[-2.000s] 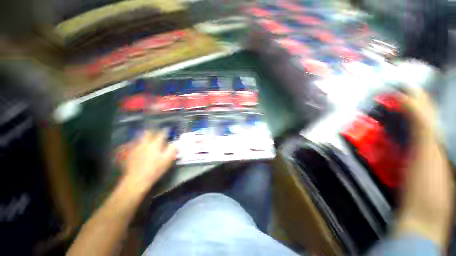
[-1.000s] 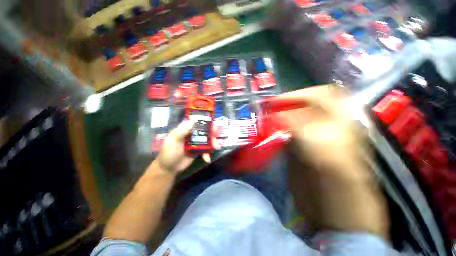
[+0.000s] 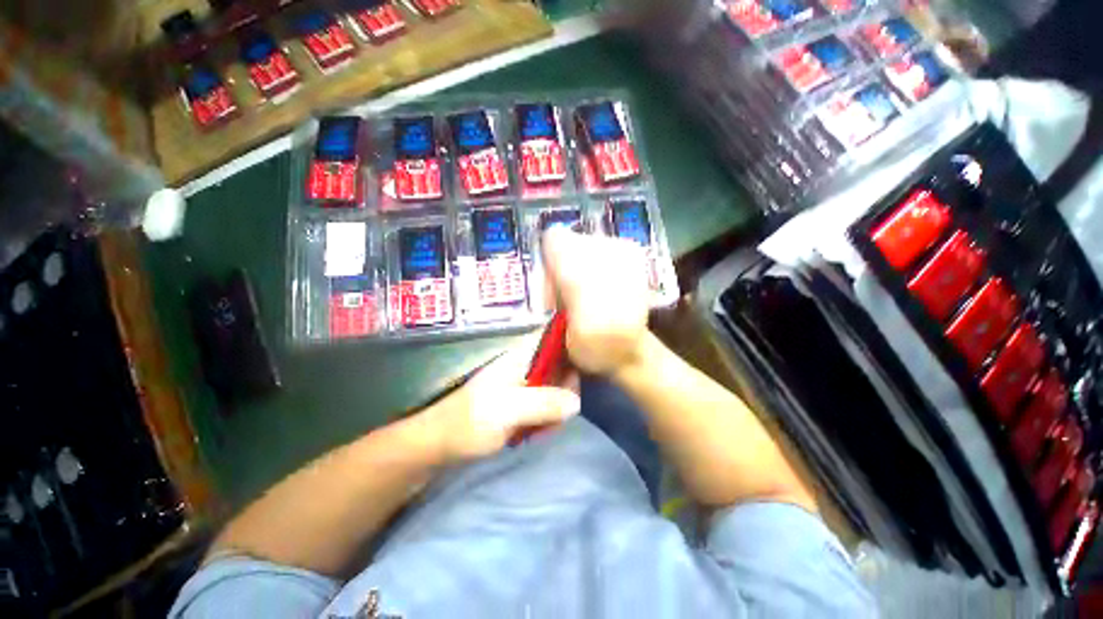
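My left hand [image 3: 490, 405] and my right hand [image 3: 599, 296] meet in front of my body, both holding one red keypad phone [image 3: 548, 353] seen edge-on between them. Its screen and back are hidden by the fingers, and whether a cover is seated on it cannot be told. Just beyond lies a clear tray [image 3: 302, 260] with two rows of keypad phones, blue screens up and red keypads below. A white label [image 3: 346, 247] covers the screen of the phone at the near left. My right hand partly hides the near row.
A black tray [image 3: 968, 181] with red back covers [image 3: 986, 312] tops a stack at right. Stacked clear trays with phones [image 3: 804, 73] stand behind it. A tan ledge [image 3: 242, 127] holds more phones. A dark flat object [image 3: 234, 333] and black trays [image 3: 61, 399] are at left.
My right hand has come from the black covers tray at right to the phone in my left hand. The phone has turned from back-up to edge-on, close to my body.
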